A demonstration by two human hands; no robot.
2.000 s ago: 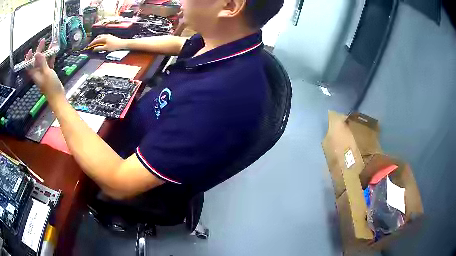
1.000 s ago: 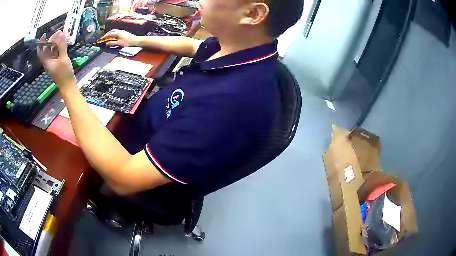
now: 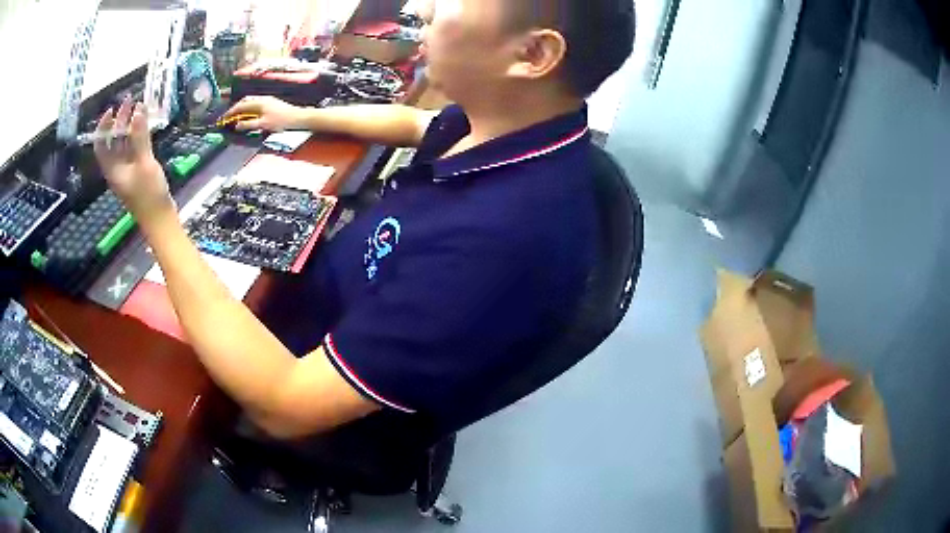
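Neither of my hands is in view. Another person in a dark polo shirt (image 3: 490,260) sits sideways in front of me. One of the person's hands (image 3: 130,167) holds up a thin silver-white slotted frame (image 3: 158,78). The other hand (image 3: 260,112) rests on a small yellow-orange and dark thing, perhaps a mouse. A bare motherboard (image 3: 260,222) lies flat on white and red sheets before the person. Nearest me, at lower left, is a blue-black circuit board assembly (image 3: 42,375) with a metal port plate (image 3: 130,419), partly cut off by the picture's edge.
A black and green keyboard (image 3: 94,234), a small key block (image 3: 29,213) and a teal-black fan (image 3: 196,83) stand on the reddish-brown desk (image 3: 156,364). Dark cables (image 3: 370,81) lie at its far end. A black chair (image 3: 615,245) and an open cardboard box (image 3: 745,375) are beyond.
The view has shifted, so the scene sits further right and lower than a second ago. The person's raised hand has turned, and its fingers now point up beside the frame.
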